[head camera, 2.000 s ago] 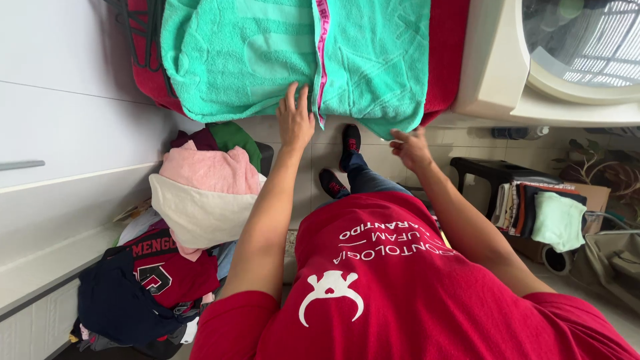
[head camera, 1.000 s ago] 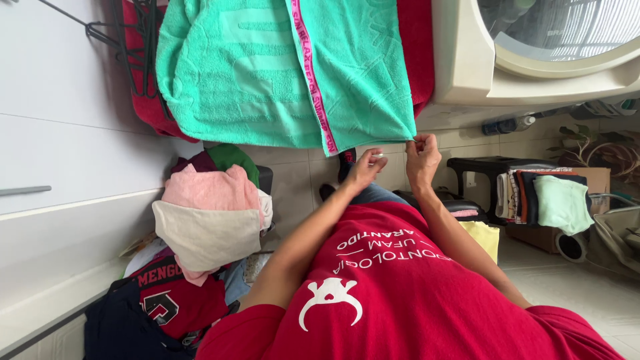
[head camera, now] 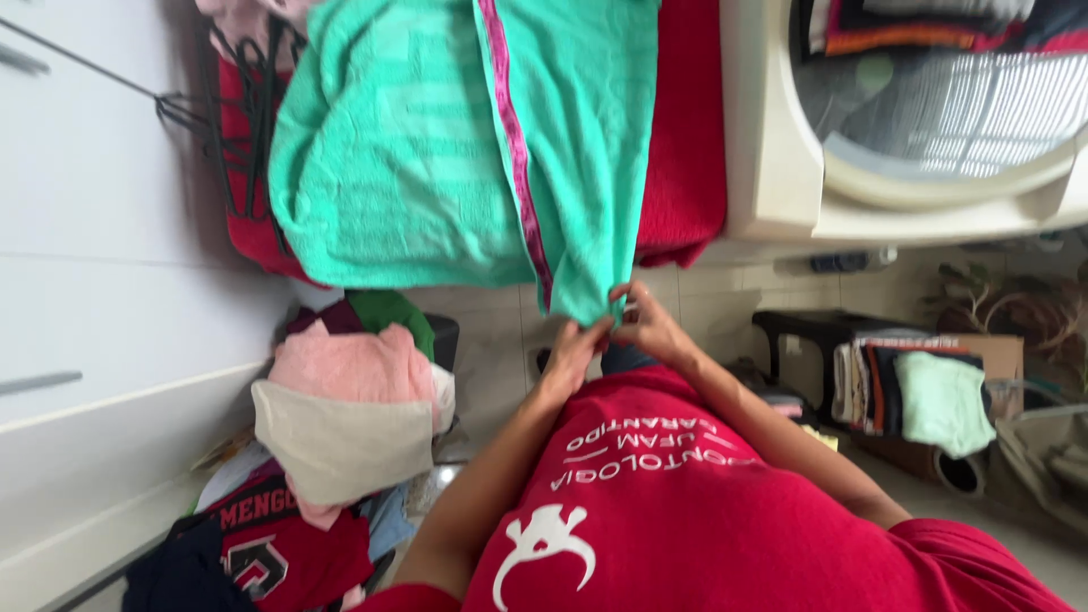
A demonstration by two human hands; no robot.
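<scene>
A turquoise terry towel (head camera: 399, 161) with a pink patterned band lies over a red cloth-covered surface (head camera: 688, 170). Its near right corner is drawn down past the edge toward my body. Both my hands are at that corner: my left hand (head camera: 578, 353) pinches it from the left, and my right hand (head camera: 646, 323) grips its edge from the right. The fingertips nearly touch each other, and the cloth between them is bunched. Part of the far end of the towel lies outside the view.
Black hangers (head camera: 242, 127) lie left of the towel. A front-loading machine (head camera: 773, 153) stands at the right, with folded clothes on top. Piled clothes (head camera: 353, 374) are at lower left. A black stool (head camera: 799, 327) holds folded cloths (head camera: 943, 399). White cabinets (head camera: 110, 195) line the left.
My left hand has moved to the towel's near right corner, beside my right hand. The corner is now pulled lower and gathered, and the pink band slants more toward it.
</scene>
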